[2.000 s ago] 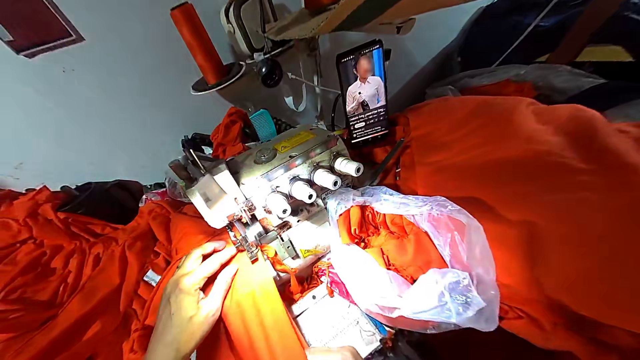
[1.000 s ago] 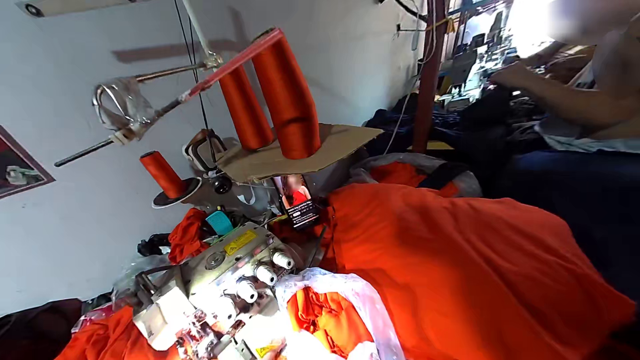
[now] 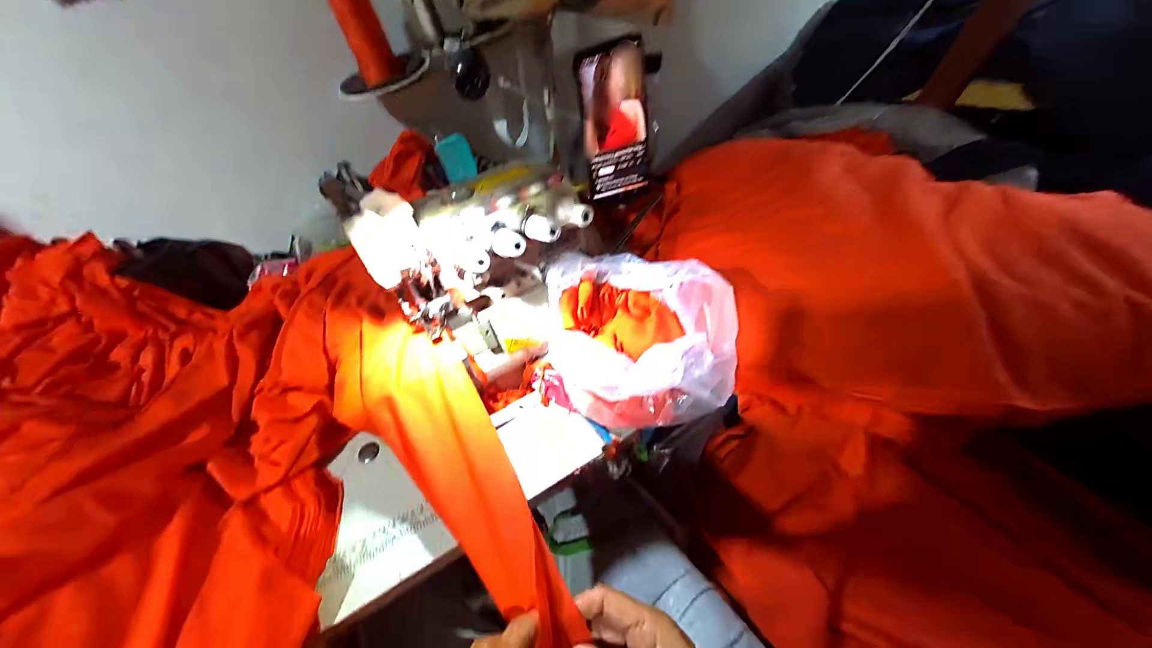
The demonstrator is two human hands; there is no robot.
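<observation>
A strip of orange-red fabric (image 3: pixel 459 468) runs from beside the needle area of an overlock sewing machine (image 3: pixel 450 243) down over the table's front edge. At the bottom of the view my left hand (image 3: pixel 511 632) and my right hand (image 3: pixel 630 619) hold its lower end, close together; the left is mostly cut off by the frame. More orange-red fabric (image 3: pixel 135 450) lies bunched on the left. Right of the machine, a translucent plastic bag (image 3: pixel 702 333) holds orange cloth pieces (image 3: pixel 630 319).
A large heap of orange-red fabric (image 3: pixel 864 288) covers the right side. Behind the machine stand a phone with a lit screen (image 3: pixel 616 117) and a red thread cone (image 3: pixel 364 45). The machine table's white top (image 3: pixel 387 513) ends at a front edge above a dark gap.
My left hand was at the machine's needle area two seconds ago; now it is at the bottom, by my right hand, on the strip. The view swung up and right, then back down.
</observation>
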